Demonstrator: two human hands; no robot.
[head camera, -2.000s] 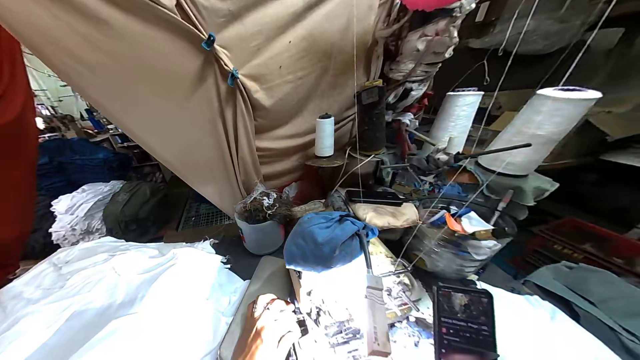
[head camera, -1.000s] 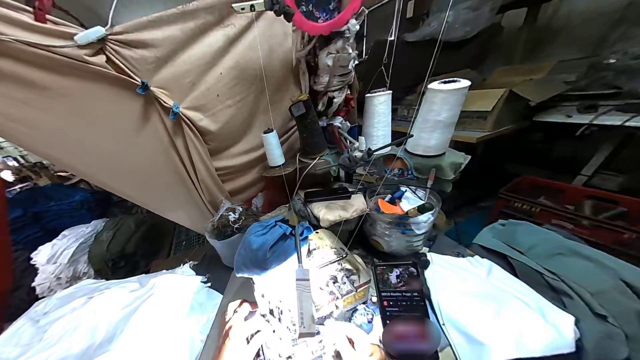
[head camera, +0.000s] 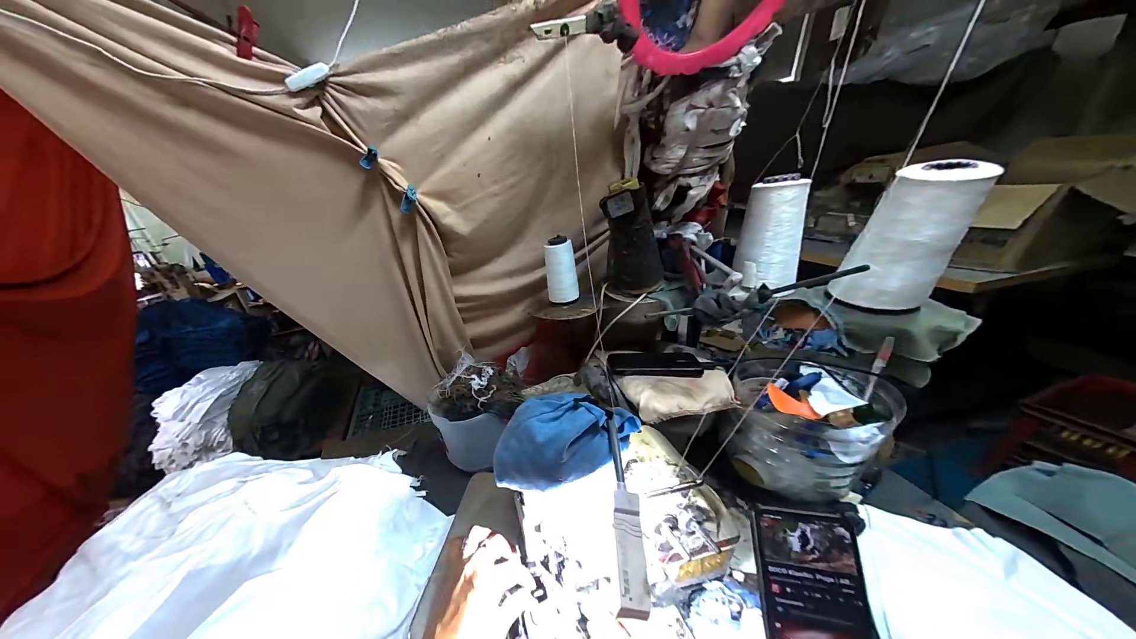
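My left hand (head camera: 484, 586) shows at the bottom, left of the brightly lit sewing machine (head camera: 683, 524); glare hides its fingers and anything in them. I cannot make out my right hand. A grey lamp (head camera: 631, 559) stands upright before the machine, and a blue cloth (head camera: 555, 439) drapes its top. White fabric (head camera: 266, 541) is heaped left of my left hand. Right of the machine, a phone (head camera: 812, 568) with a lit screen leans upright, beside more white cloth (head camera: 967, 568). Threads run down to the machine from above.
Behind the machine are thread cones (head camera: 919, 235), a small spool (head camera: 561, 271) and a clear tub of scraps (head camera: 808, 444). A white bucket (head camera: 466, 435) stands left of the blue cloth. Tan cloth (head camera: 355, 231) hangs behind; grey-green fabric (head camera: 1065, 515) lies right.
The view has swung about. A skin-toned shape at the phone's lower edge in the earlier frames is no longer distinguishable. The left hand stays beside the machine.
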